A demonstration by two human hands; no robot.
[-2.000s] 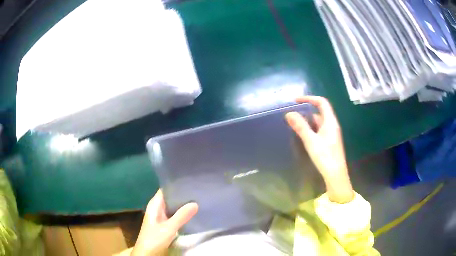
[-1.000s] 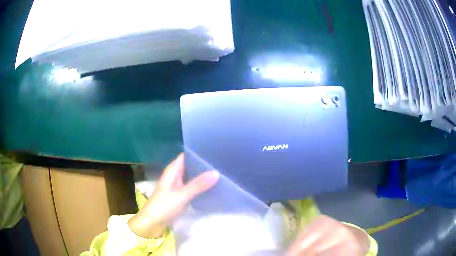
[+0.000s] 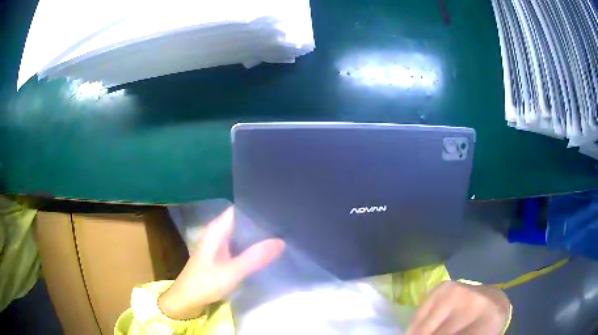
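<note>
A grey tablet (image 3: 315, 176) lies back up over the bench's front edge, with "ADVAN" lettering and a camera module (image 3: 454, 148) at its upper right corner. A clear film (image 3: 301, 268) crosses its lower left part diagonally and hangs down toward my body, over whitish shiny material. My left hand (image 3: 226, 262) grips the tablet's lower left edge with the film, thumb on top. My right hand (image 3: 456, 311) is at the bottom right, below the tablet, blurred and partly cut off by the frame; its fingertips are near the film's lower end, and their hold cannot be made out.
A thick stack of white sleeves (image 3: 197, 49) lies at the upper left. A fanned stack of white sleeves (image 3: 547, 72) lies at the upper right on the green bench (image 3: 151, 157). Brown cartons (image 3: 118, 262) stand below left. Yellow clothing shows far left, blue far right.
The tablet has turned from tilted to nearly level, and its camera corner has come into view. The film has been folded back from its lower left. My right hand has left the upper right corner and moved down.
</note>
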